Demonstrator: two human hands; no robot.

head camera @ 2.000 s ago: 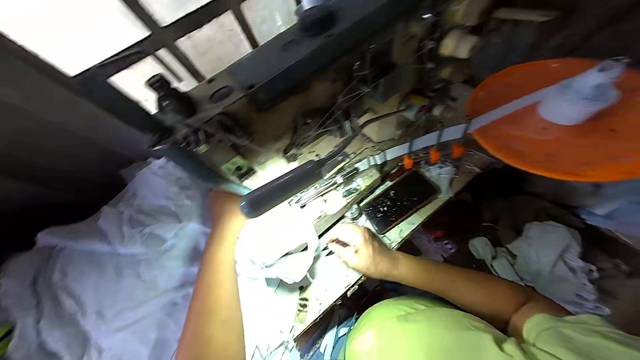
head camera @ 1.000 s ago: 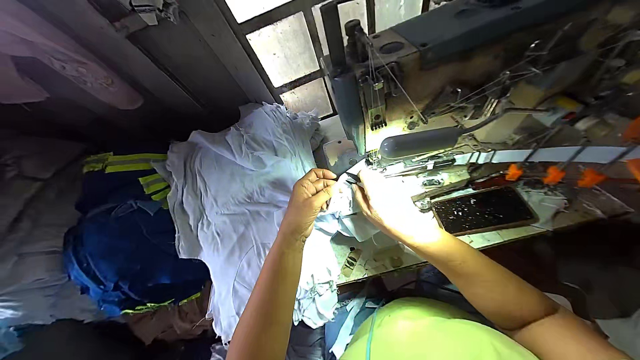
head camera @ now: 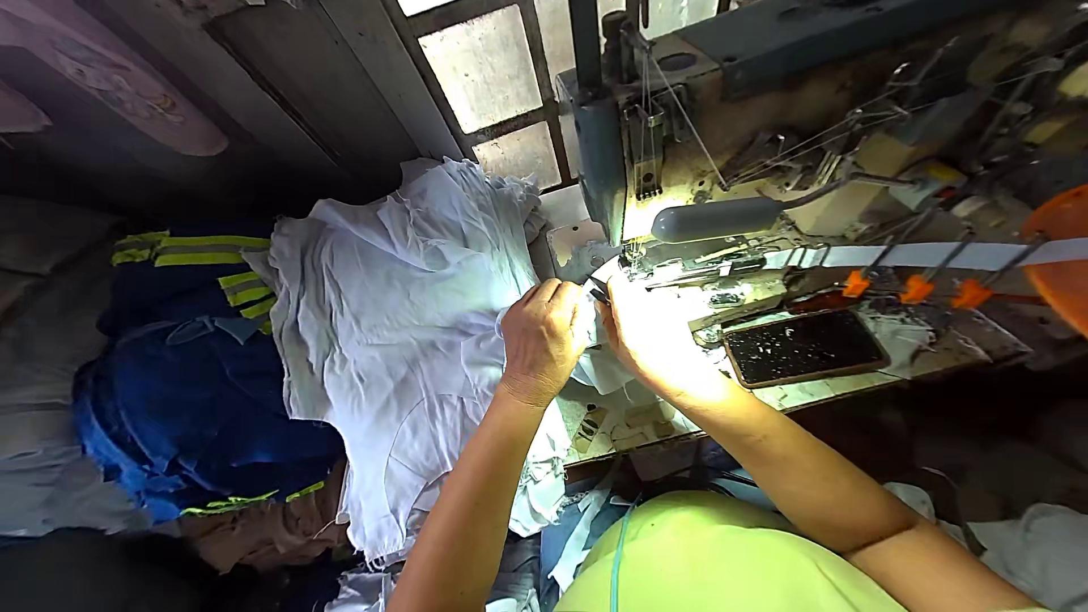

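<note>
My left hand [head camera: 544, 333] is closed on white fabric at the front of an industrial sewing machine [head camera: 599, 161]. Close beside it on the right, my right hand [head camera: 633, 327] holds a small dark tool, whose exact kind I cannot tell, against the cloth edge near the needle area. Glare washes out part of that hand. A pile of white knit garment pieces [head camera: 399, 297] lies left of my hands. The grey lamp [head camera: 718, 221] is just above and right of them. A white tape [head camera: 901, 254] runs from the right toward the needles.
A dark phone [head camera: 803, 347] with specks on it lies on the machine table, right of my right forearm. Orange clips [head camera: 915, 289] stand by the tape, and an orange disc [head camera: 1062, 255] is at the right edge. Dark blue garments [head camera: 204, 382] with yellow stripes are at far left.
Two seconds ago my hands were farther apart, the left on cloth behind the lamp. They have come together at the needle area. The view has swung left, bringing the blue garments into sight.
</note>
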